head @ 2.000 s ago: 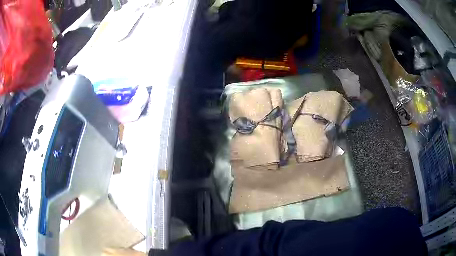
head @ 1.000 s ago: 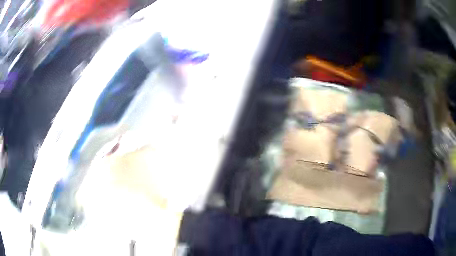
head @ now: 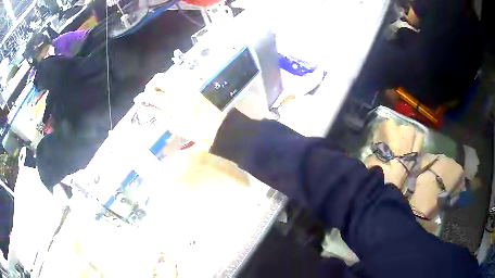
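Note:
The white-grey sewing machine [head: 266, 70] with its dark panel stands on the bright white table. My right arm in a dark sleeve reaches across to the machine. My right hand [head: 190, 111] is over the machine's top near the head end, washed out by glare; whether it holds anything cannot be told. A pale tan fabric piece [head: 211, 167] lies beside the machine arm, below my right wrist. The needle area [head: 127, 203] shows small metal parts in strong glare. A faint outline at the bottom edge may be my left hand, too overexposed to tell.
Tied tan bundles [head: 399, 141] lie on a pale green layer below the table at right, partly behind my sleeve. A purple-blue packet [head: 294, 65] lies behind the machine. Another person in dark clothing [head: 130, 59] is across the table. A thin thread rises from the machine top.
The view has swung left, so the machine and bundles appear further right. My right arm now reaches up to the machine top; two seconds ago the hand was at the tan fabric.

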